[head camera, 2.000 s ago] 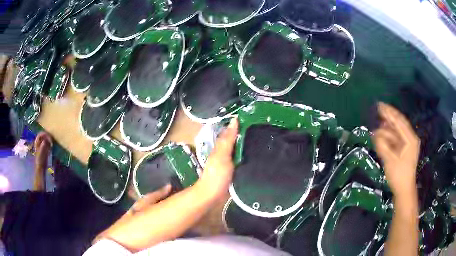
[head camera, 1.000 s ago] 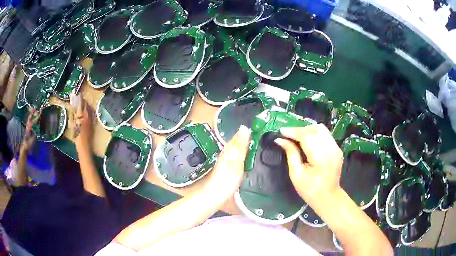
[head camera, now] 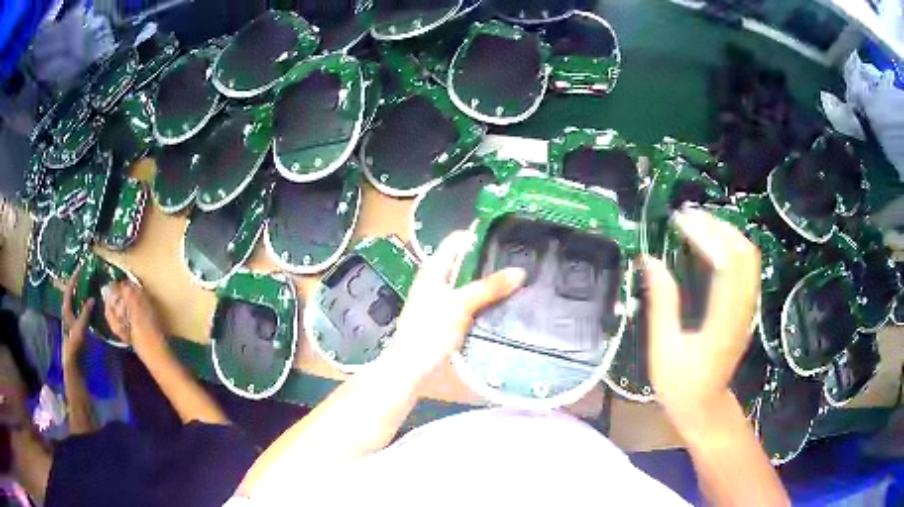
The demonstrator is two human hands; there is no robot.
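Note:
A green-and-black housing point(head camera: 545, 337) with a pale curved rim is held up in front of me, its green end away from me and its rounded end toward me. Moulded outlines show in its dark recessed panel. My left hand point(head camera: 436, 307) grips its left side, with the thumb over the panel. My right hand point(head camera: 699, 307) is just right of the housing, fingers spread and curved, apart from it and with nothing visible in it.
Many housings point(head camera: 317, 119) overlap at the left and back on tan cardboard point(head camera: 164, 272). More housings point(head camera: 818, 317) lie at right. A dark heap point(head camera: 758, 119) is on the green surface behind. Another person's hands point(head camera: 124, 312) hold a housing at far left. A pale plastic bag point(head camera: 872, 99) is at far right.
My right hand has come away from the housing's panel to the right and opened. My left thumb now lies over the panel. The other person's hands are now on a housing.

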